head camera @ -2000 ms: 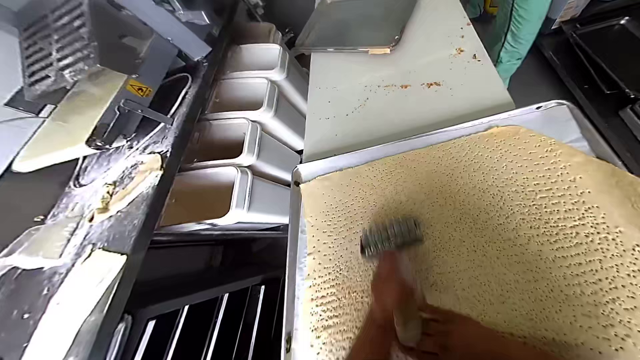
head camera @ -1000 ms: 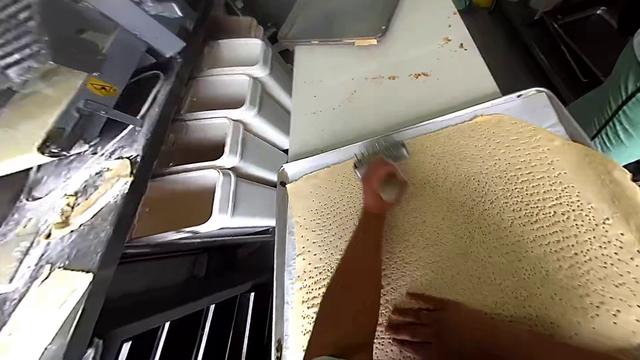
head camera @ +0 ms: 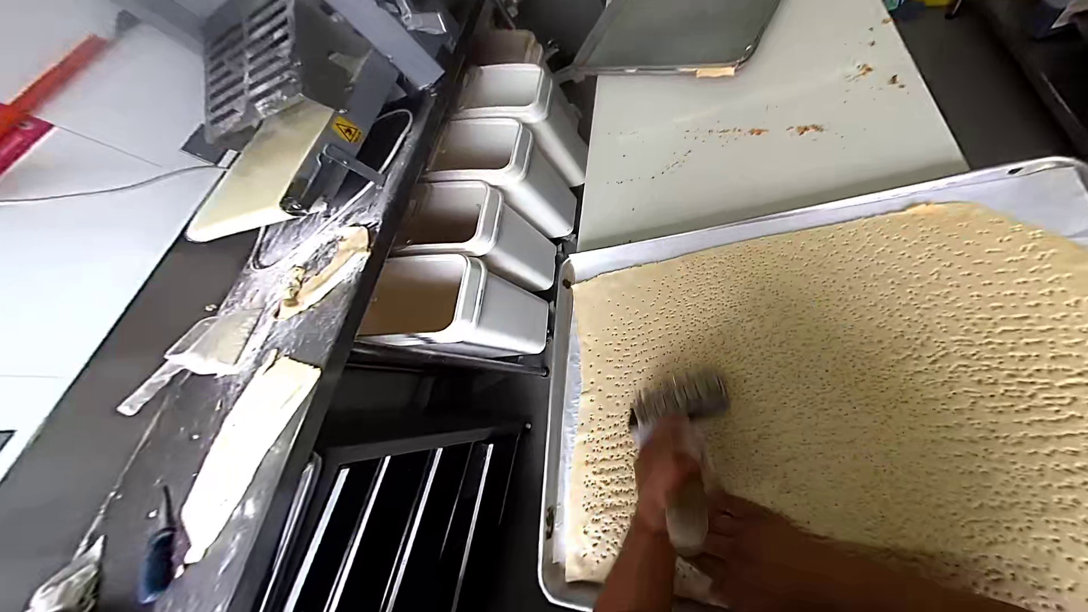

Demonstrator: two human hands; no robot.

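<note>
A large sheet of dough (head camera: 850, 382) covered in small holes lies on paper in a metal sheet pan (head camera: 557, 425). My left hand (head camera: 670, 476) grips the handle of a roller docker (head camera: 680, 398), whose blurred spiked roller is on the dough near the pan's left side. Just right of the handle's lower end, my right hand (head camera: 739, 544) rests low on the dough, fingers apart and pointing left, partly hidden by the handle.
Several white ingredient bins (head camera: 510, 323) line the pan's left. Beyond them, a floured counter (head camera: 340, 297) holds a clear scoop (head camera: 212, 340), a dough strip (head camera: 246, 450) and a machine (head camera: 272, 161). A crumb-strewn white surface (head camera: 765, 170) with another tray (head camera: 680, 38) stands behind the pan.
My left hand has drawn the roller docker from near the pan's back edge toward me, back beside my right hand. The person in green trousers at the right is out of view.
</note>
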